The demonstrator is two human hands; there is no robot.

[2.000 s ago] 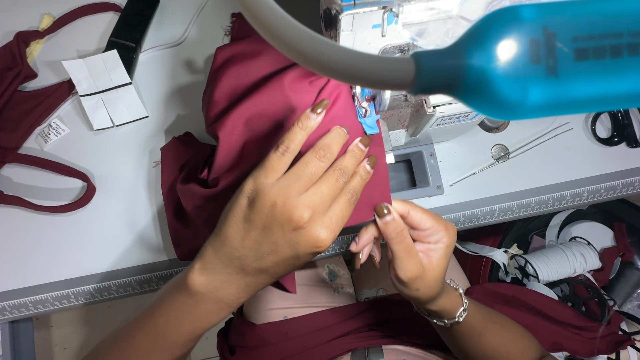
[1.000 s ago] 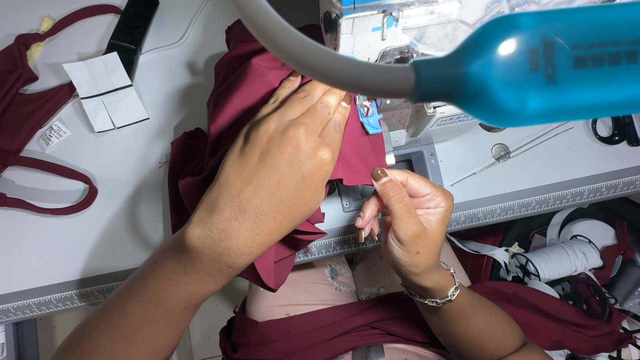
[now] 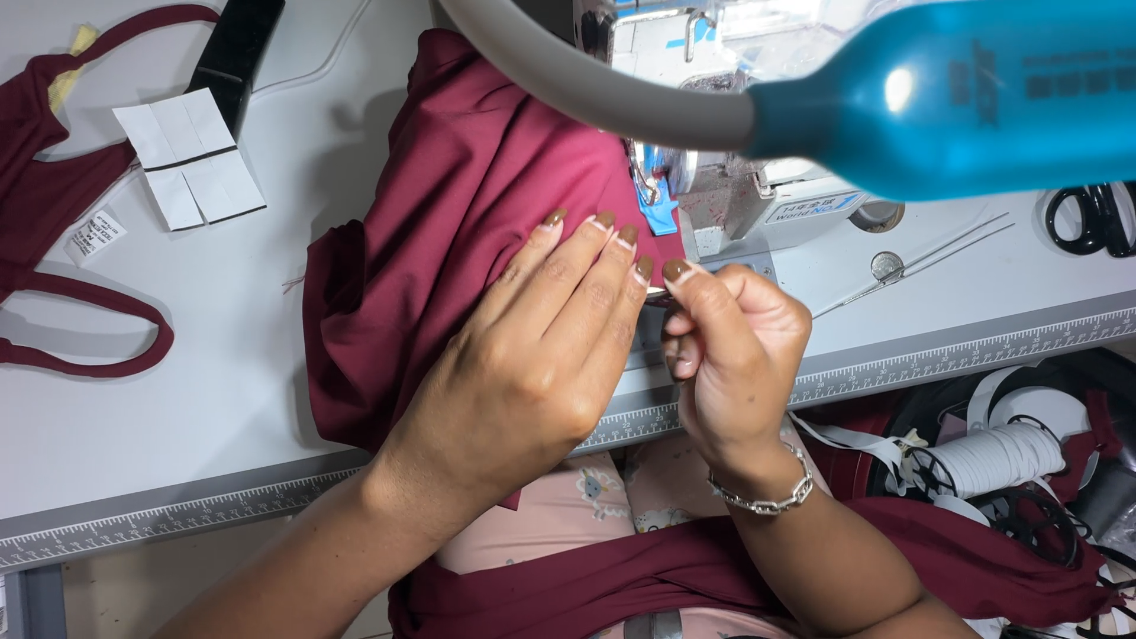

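Observation:
Maroon fabric (image 3: 497, 169) lies bunched on the table, its right edge at the presser foot area of a white sewing machine (image 3: 657, 53). My left hand (image 3: 532, 355) rests flat on the fabric with the fingers spread a little, fingertips just left of the blue machine guide piece (image 3: 657, 209). My right hand (image 3: 732, 346) pinches the fabric's near right corner between thumb and forefinger, other fingers curled. A silver chain bracelet (image 3: 772, 497) is on the right wrist. The needle is hidden behind the grey lamp neck (image 3: 612, 98) and machine parts.
A blue lamp body (image 3: 958, 98) overhangs the upper right. Tweezers (image 3: 950, 257) and black-handled scissors (image 3: 1087, 222) lie at right. A strappy maroon garment (image 3: 71, 195) and white card (image 3: 191, 160) are at left. A ruler strip (image 3: 231, 501) edges the table; white elastic spools (image 3: 1003, 457) sit below right.
The left hand slid toward the machine over the fabric, then came back nearer the table edge. The fabric has shifted under it. The right hand stays by the fabric's corner.

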